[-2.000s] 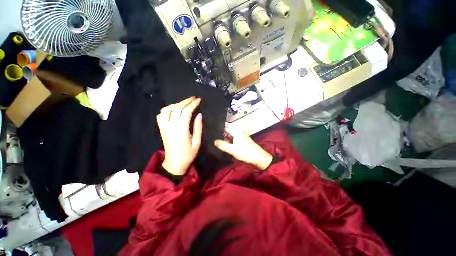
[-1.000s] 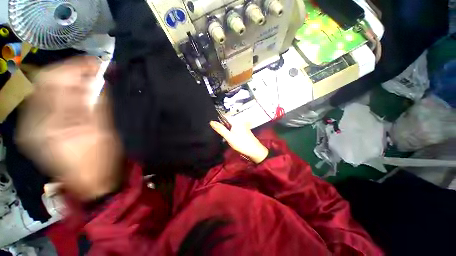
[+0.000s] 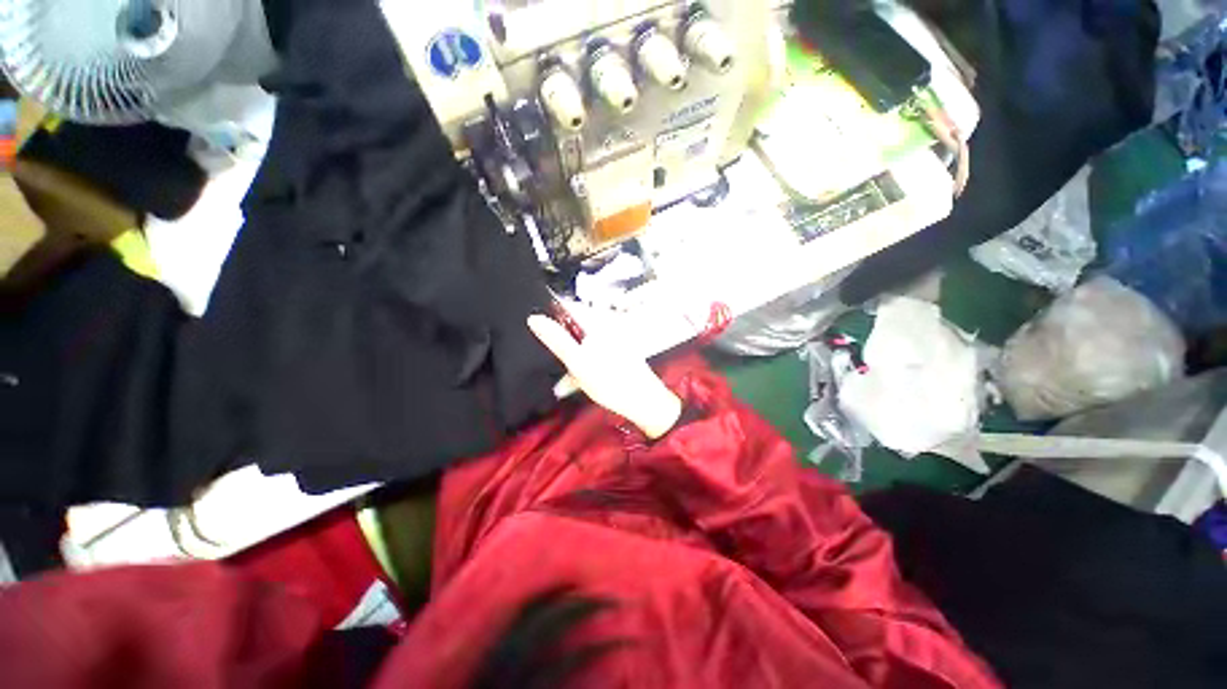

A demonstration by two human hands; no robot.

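Black garment pieces [image 3: 363, 283] lie spread over the table, up against the left side of the cream-white overlock machine [image 3: 592, 121]. My right hand [image 3: 616, 382] is at the near edge of the machine bed [image 3: 673, 299], by the right edge of the black cloth. A small dark-red tool, apparently thread snips [image 3: 565, 318], shows at its fingers; the palm hides the rest. My left hand is out of the picture; only its red sleeve [image 3: 148, 626] shows at the lower left. The needle area is partly hidden by dark machine parts and cloth.
A pale fan [image 3: 121, 54] stands at the back left near white cloth [image 3: 202, 249]. Red thread [image 3: 717, 319] hangs at the table edge. A cream accessory tray [image 3: 861, 229] is right of the machine. Plastic bags [image 3: 1090, 350] lie on the green floor [image 3: 767, 390] at right.
My left hand has left the cloth, swept left and gone out of view. The black cloth now lies flatter and wider. My right hand stays by the machine edge. The view has shifted.
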